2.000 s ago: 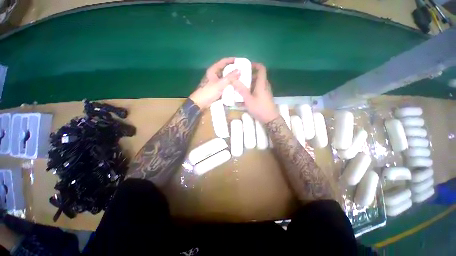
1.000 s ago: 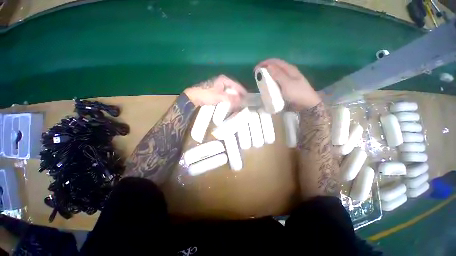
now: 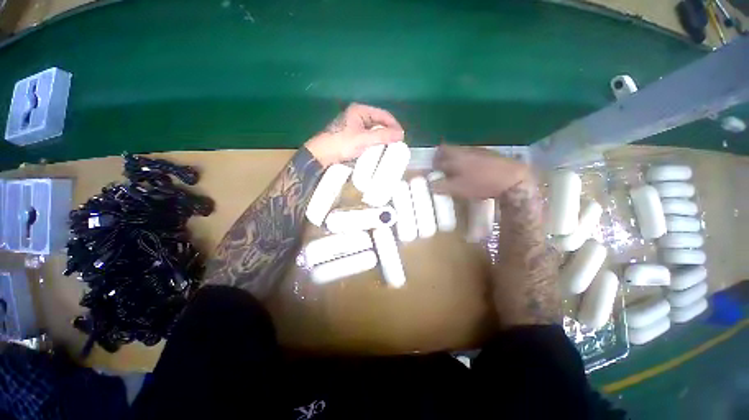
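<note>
My left hand is at the bench's far edge, its fingers on the upper end of a white half unit. Another white half lies right beside that one. My right hand is blurred, to the right; whether it holds anything cannot be told. A white half with a dark round spot lies across the bench below my left hand. More white halves stand or lie around it, including two side by side at the lower left of the group.
A heap of black cables lies at left, with pale trays beyond it. One pale tray is on the green belt. A slanted metal post crosses at right. White halves and a clear blister tray are at right.
The half with the dark spot has gone from my right hand to the bench. My left hand has moved slightly up. A pale tray has appeared on the belt at left.
</note>
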